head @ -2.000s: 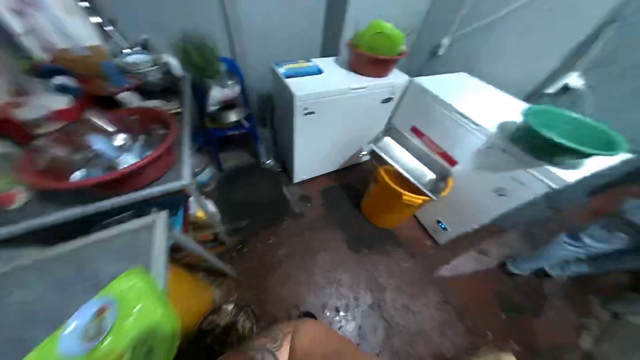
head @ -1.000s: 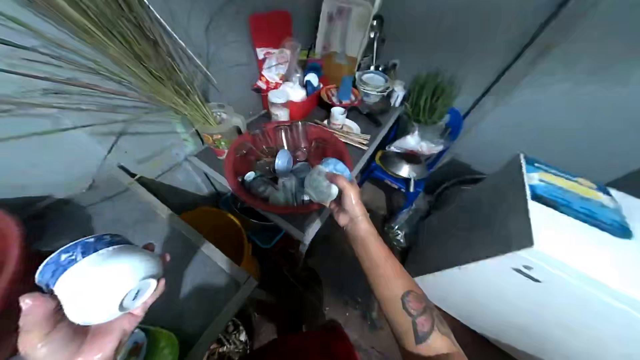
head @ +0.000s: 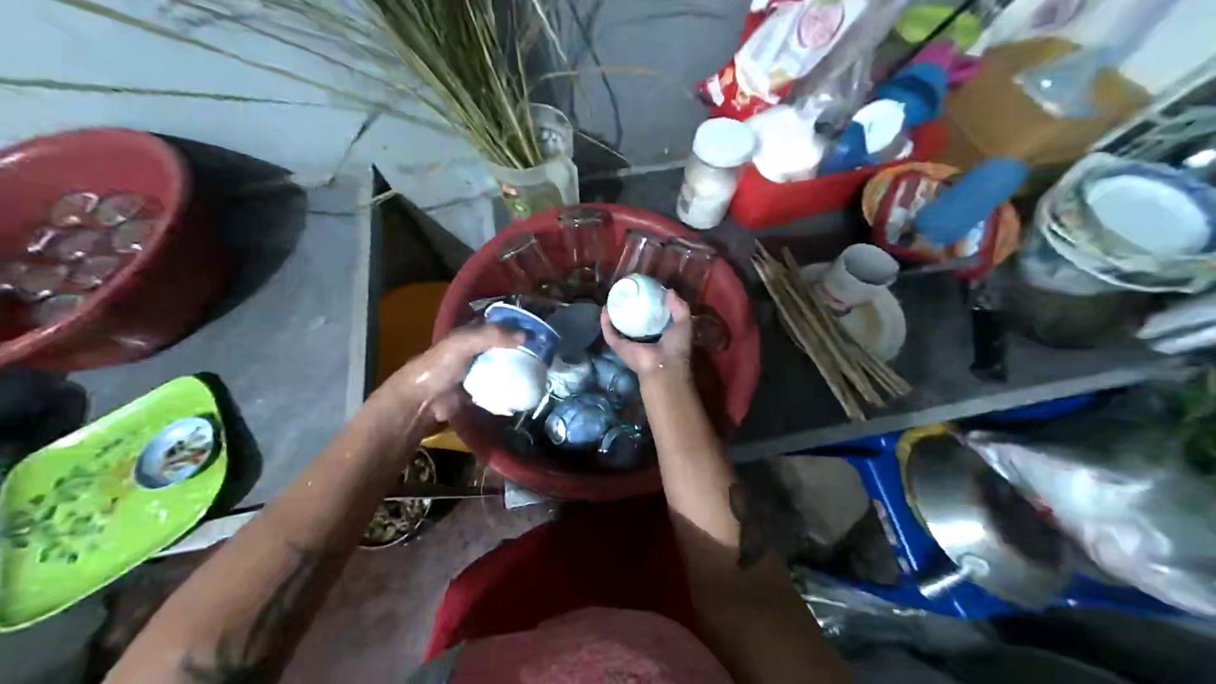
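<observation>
Over the left side of a red plastic basin (head: 746,380), my left hand (head: 451,366) holds a blue-and-white ceramic bowl (head: 508,380), tilted on its side. My right hand (head: 655,347) grips a small rounded white piece of crockery (head: 638,306) above the basin's middle; its exact kind cannot be told. Inside the basin, several clear drinking glasses (head: 584,242) lean against the far wall, and several small cups or bowls (head: 579,421) lie below my hands. Fingers and crockery partly hide the basin's contents.
A second red basin (head: 166,204) with glasses stands left, near a green tray (head: 204,475) with a small dish (head: 176,452). Right of the middle basin lie wooden sticks (head: 826,332), a white cup (head: 860,275) and a lidded jar (head: 714,171). Dried stalks (head: 456,76) stand behind.
The view has swung left and down. My left hand, with a blue-and-white bowl, has moved from beside the basin to over it. My right hand stays at the basin.
</observation>
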